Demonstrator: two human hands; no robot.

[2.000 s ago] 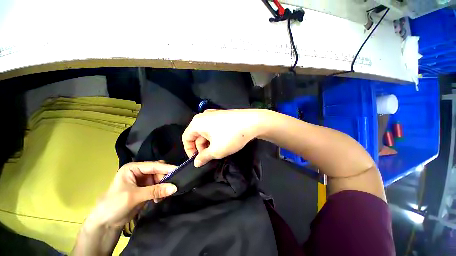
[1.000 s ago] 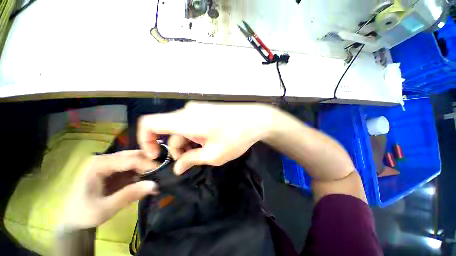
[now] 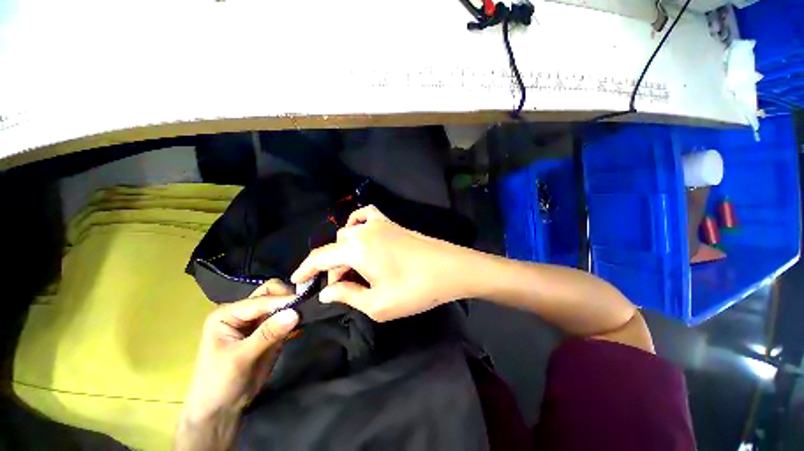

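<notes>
A black sewn piece [image 3: 273, 220] lies bunched on the lap. A narrow dark zipper tape or edge [image 3: 231, 277] with a pale, purplish toothed-looking line runs along it to my fingertips. My left hand [image 3: 242, 343] pinches this strip between thumb and fingers at its lower part. My right hand [image 3: 375, 269] is just to the right, its thumb and fingertips at the same strip; its fingertips partly hide what they hold. Fine red threads [image 3: 340, 210] show on the black cloth above my right hand.
A stack of mustard-yellow panels [image 3: 123, 299] lies at left. The white table edge [image 3: 308, 113] crosses above the hands, with red and black snips [image 3: 487, 11] tied by a cord. At right, blue bins [image 3: 639, 220] hold a white cylinder [image 3: 703, 167] and red spools [image 3: 727, 213].
The view has tilted down, so less tabletop shows. The hands, blurred and working at a curled edge a second ago, are now steadier, and a longer toothed-looking strip shows left of them.
</notes>
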